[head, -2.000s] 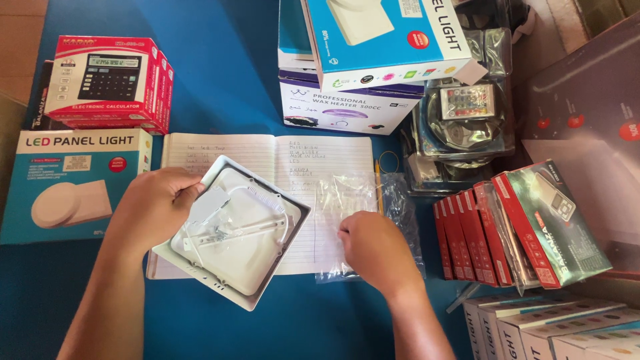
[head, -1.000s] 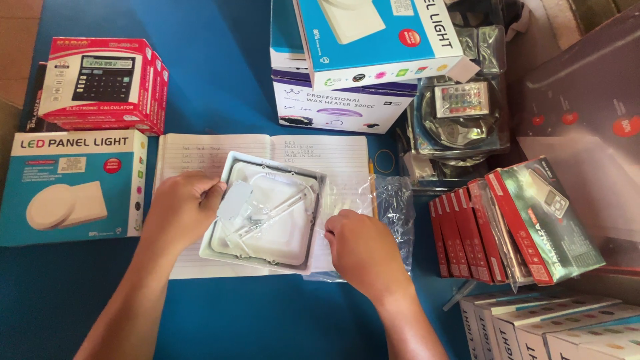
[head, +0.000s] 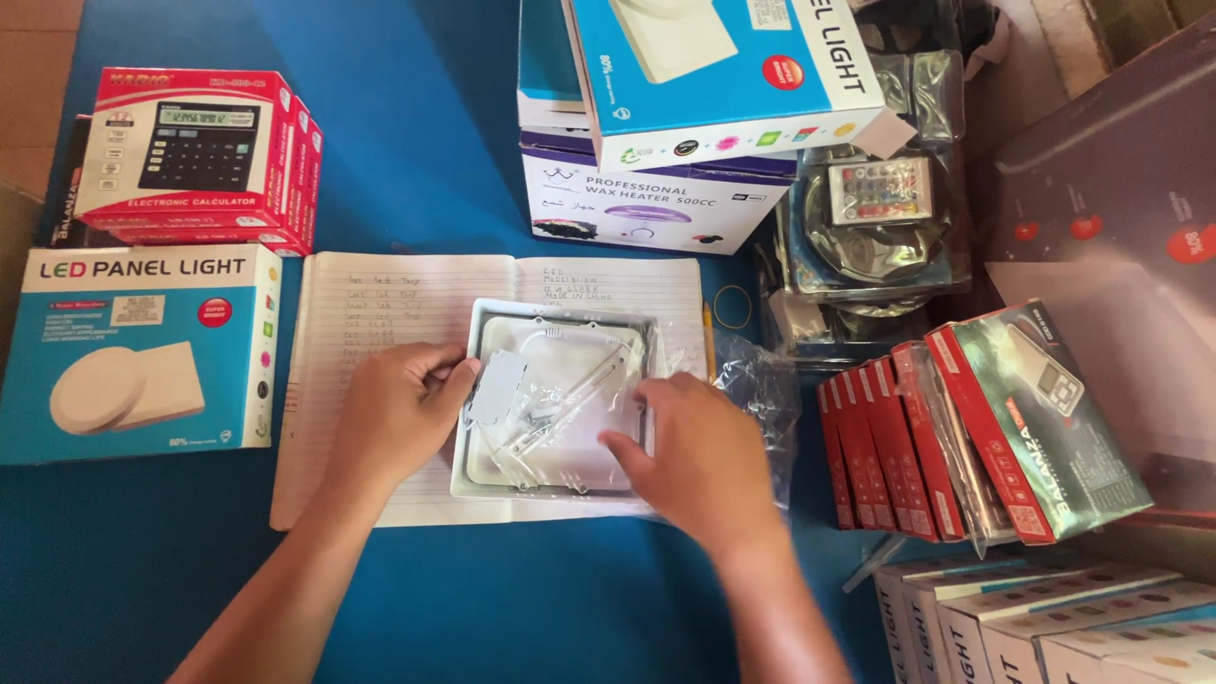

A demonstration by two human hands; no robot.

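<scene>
A square white LED panel light (head: 560,456), its open back facing up, lies over an open ruled notebook (head: 399,508) with handwriting. A small clear bag with a metal bracket and small parts (head: 579,404) rests inside the panel. My left hand (head: 408,399) is at the panel's left edge, thumb and finger close together near a pale driver box (head: 497,388); whether they pinch anything is hidden. My right hand (head: 698,446) reaches over the right edge, thumb and fingers apart above the inside. Beside it on the right is a crumpled clear plastic bag (head: 760,389).
At left stand an LED panel light box (head: 133,361) and red calculator boxes (head: 185,142). Behind is a wax heater box (head: 646,204) under more light boxes. A pencil (head: 709,342), a rubber band (head: 732,307), packaged LED strips (head: 864,228) and red scale boxes (head: 1007,427) are at right.
The panel, tilted two seconds ago, has turned square to the notebook and moved down onto it. My right hand has moved from the plastic bag beside the panel to over its right edge.
</scene>
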